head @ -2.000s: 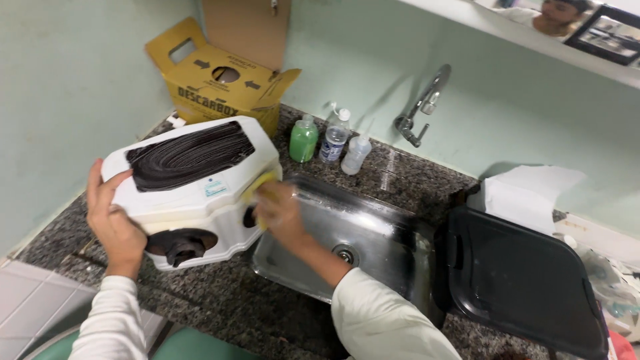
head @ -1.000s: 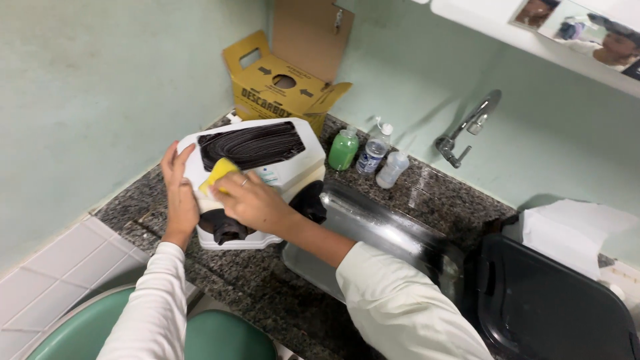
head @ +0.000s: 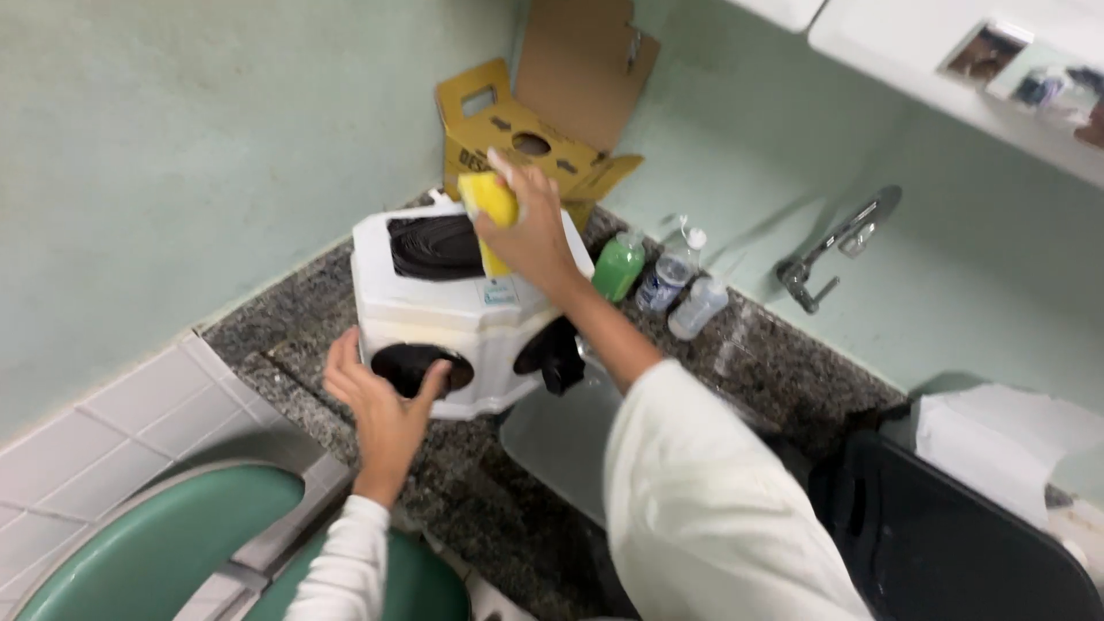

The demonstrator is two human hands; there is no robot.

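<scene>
A white plastic box-like housing [head: 423, 302] with a dark ridged window on top and two dark round openings in its side rests on the granite counter. My left hand [head: 384, 410] grips its left side, the thumb at the rim of the left opening. A yellow sponge [head: 490, 200] is in my right hand [head: 535, 228], above the right part of the dark window. Another yellow strip shows just below the sponge, partly hidden by my fingers.
Behind stands a yellow cardboard sharps box [head: 561, 155]. A green bottle [head: 618, 266] and two clear bottles [head: 668, 278] [head: 699, 308] line the wall near the faucet [head: 806, 276]. A steel sink [head: 552, 440], black plastic bin [head: 957, 543] and green chair [head: 164, 552] lie nearer.
My right hand has moved with the sponge from the housing's front edge up to its top. My left hand has shifted down to the side opening. The housing has turned, showing both openings.
</scene>
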